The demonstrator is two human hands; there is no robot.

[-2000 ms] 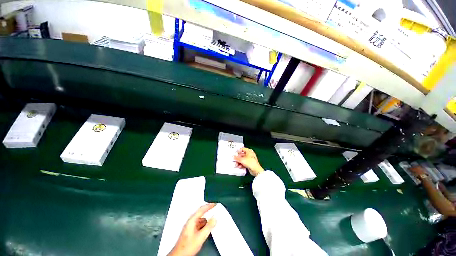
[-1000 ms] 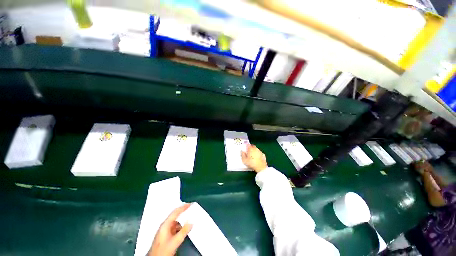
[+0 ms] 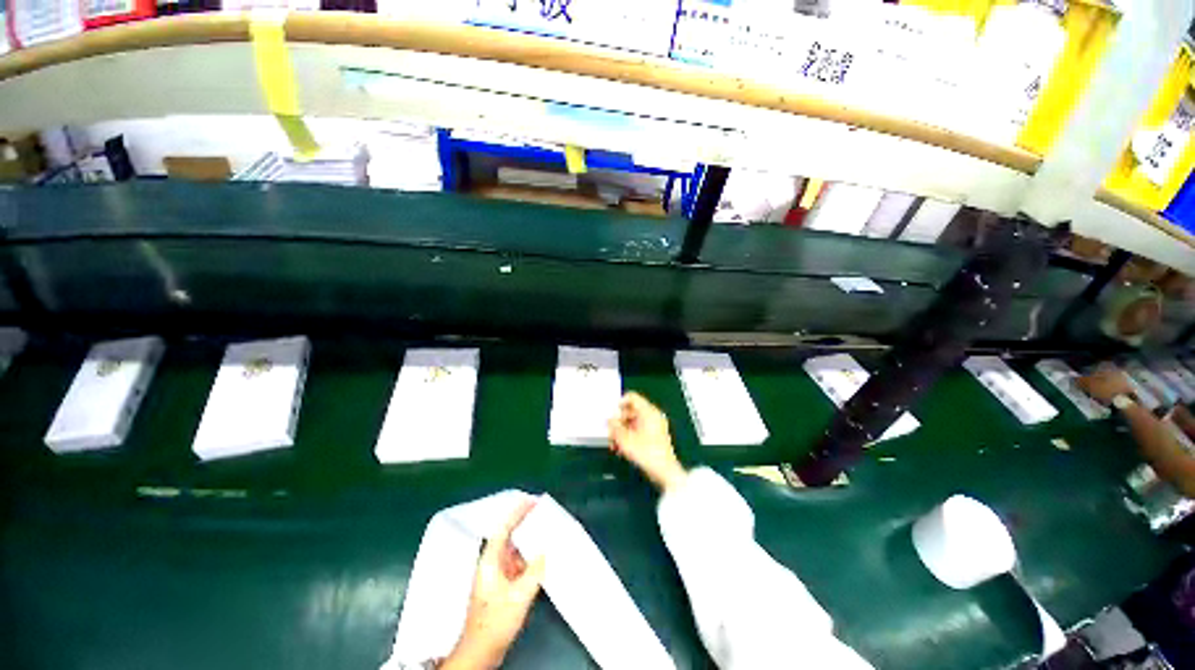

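Note:
My left hand [image 3: 502, 584] is shut on the white label strip [image 3: 585, 573], which folds over the fingers and hangs down on both sides above the green bench edge. My right hand [image 3: 645, 437] is at the lower right edge of a white product box [image 3: 585, 397] on the belt, with its fingertips pinched together. Whether a sticker is between them is too small to tell. The box lies flat with a small emblem near its far end.
More white boxes [image 3: 429, 406] lie in a row on the dark green belt. A black-wrapped post [image 3: 904, 360] stands at right, with a label roll [image 3: 963, 542] near it. Another person's hand [image 3: 1109, 384] is at far right. A shelf [image 3: 524, 68] crosses above.
The view has tilted up, showing more of the shelf. The strip in my left hand now arches over the fingers. My right hand has stayed beside a box, its fingertips now at the box's edge.

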